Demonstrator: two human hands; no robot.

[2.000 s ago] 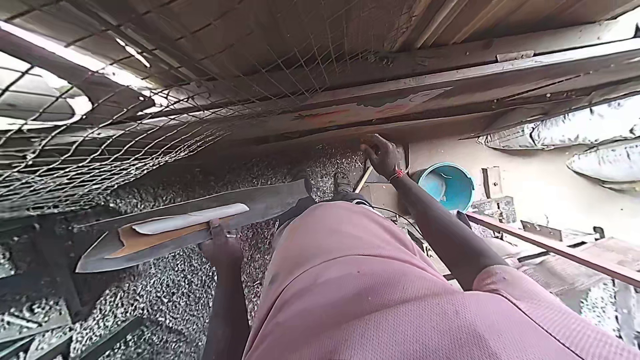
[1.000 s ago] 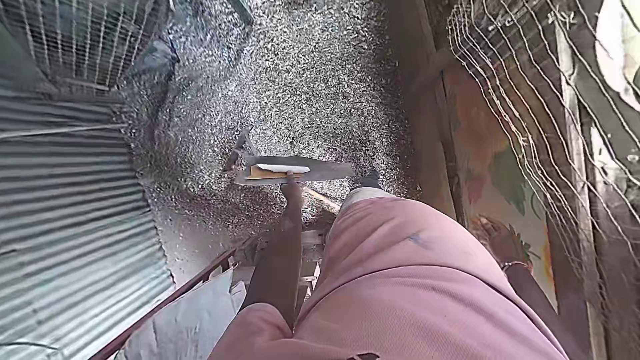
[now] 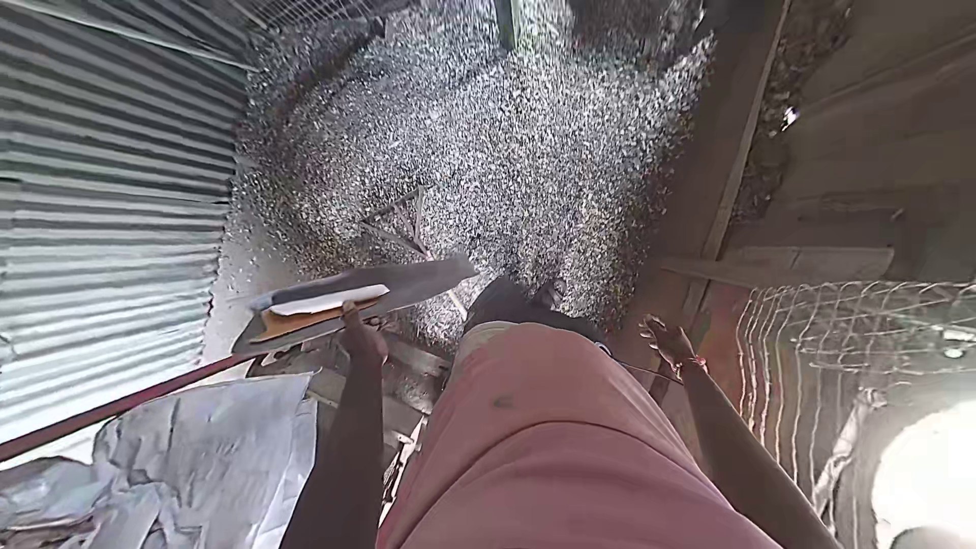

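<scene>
My left hand (image 3: 364, 339) grips a long, flat, grey tapered tool (image 3: 412, 282), whose exact kind I cannot tell. An orange-brown piece (image 3: 293, 324) and a white strip (image 3: 332, 300) lie along its wider left part. The narrow end points right, over the floor. To the right of my pink shirt is my right hand (image 3: 667, 341), empty, fingers apart, with a red band at the wrist. It is beside a brown wooden wall. A triangular frame with a thin shaft (image 3: 415, 221) is behind the flat tool, over the loose chips.
Loose grey-white chips or shavings (image 3: 488, 145) cover the floor ahead. Corrugated metal sheeting (image 3: 114, 198) stands at left, above a red bar (image 3: 137, 404) and a pale crumpled sheet (image 3: 221, 442). Wire mesh (image 3: 877, 324) and wooden boards (image 3: 816, 263) are at right.
The view has turned strongly. My left hand keeps hold of the flat tool throughout. My right hand was by a painted panel one second ago and is now beside the brown wall, fingers apart.
</scene>
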